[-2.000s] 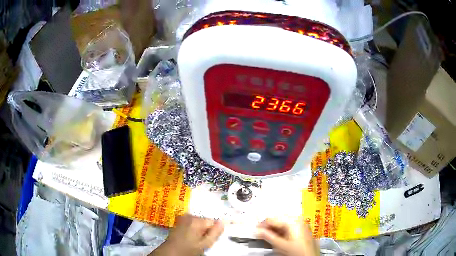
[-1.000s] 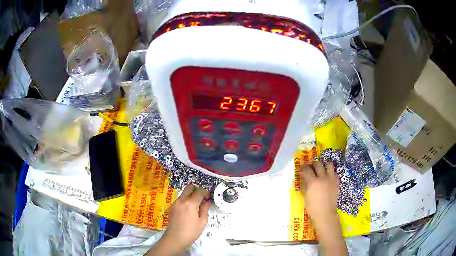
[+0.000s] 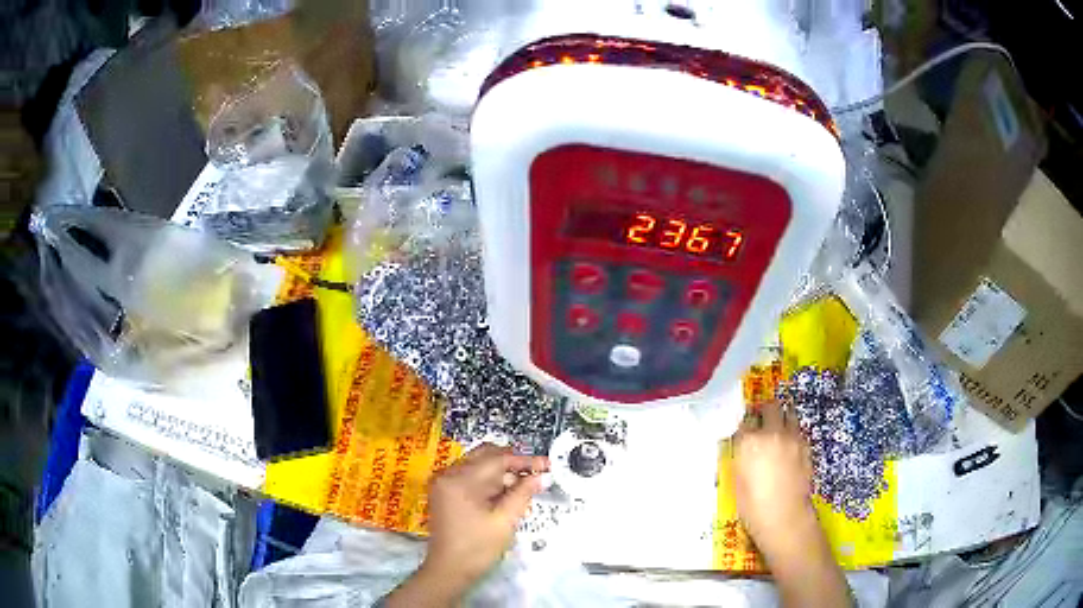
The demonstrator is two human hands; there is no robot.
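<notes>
The white machine head [image 3: 659, 226] has a red panel with a lit counter reading 2367. The round lower die [image 3: 586, 458] sits under it on the white tabletop [image 3: 665, 511]. My left hand [image 3: 485, 505] is just left of the die, thumb and fingertips pinched together at its edge; a small snap part seems to be between them, but it is too small to make out. My right hand [image 3: 770, 469] lies at the left edge of the right pile of snap parts [image 3: 843, 439], fingertips down; what is under them is hidden. The left pile of snap parts [image 3: 445, 339] is behind my left hand.
A black smartphone [image 3: 290, 378] lies on the yellow sheet [image 3: 380, 439] at left. A tied clear bag [image 3: 166, 303] is at far left. A cardboard box [image 3: 1009, 309] stands at right. White garments [image 3: 143, 523] hang along the table's front edge.
The counter went from 2366 to 2367. From near the front edge, my hands moved apart, the right one to the right pile. My left hand has since moved to the die's edge.
</notes>
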